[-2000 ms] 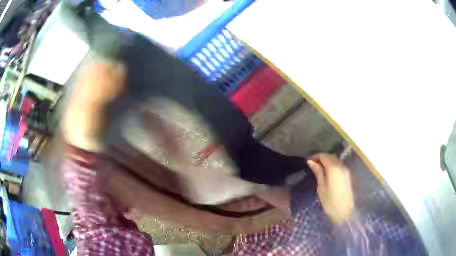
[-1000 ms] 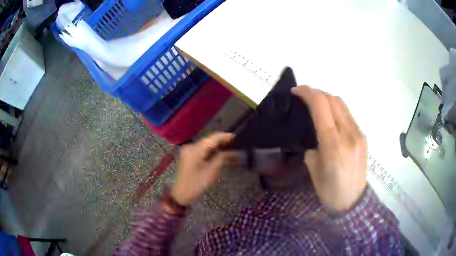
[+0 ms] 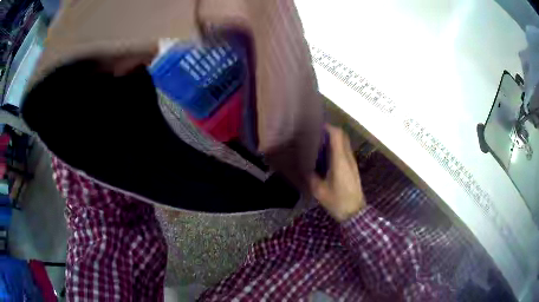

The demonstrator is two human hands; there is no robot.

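A long curved fabric band (image 3: 278, 76) is held up in a loop in front of me. Its pinkish-brown striped face shows at the top and right, and its black face shows along the lower left. A narrow dark line runs down the striped part. My right hand (image 3: 340, 177) grips the band's end at the centre right, thumb and fingers closed on it. My left hand is hidden behind the raised band; only its checked sleeve shows at the lower left.
The white sewing table (image 3: 414, 76) with measuring tape strips (image 3: 449, 159) lies on the right. The machine's metal plate (image 3: 502, 124) is at the far right. A blue crate (image 3: 207, 76) above a red one (image 3: 221, 118) shows through the loop. Speckled floor lies below.
The bunched dark fabric has opened into a wide raised loop with its striped side showing. My left hand has moved left and up out of sight; my right hand has moved slightly left and down.
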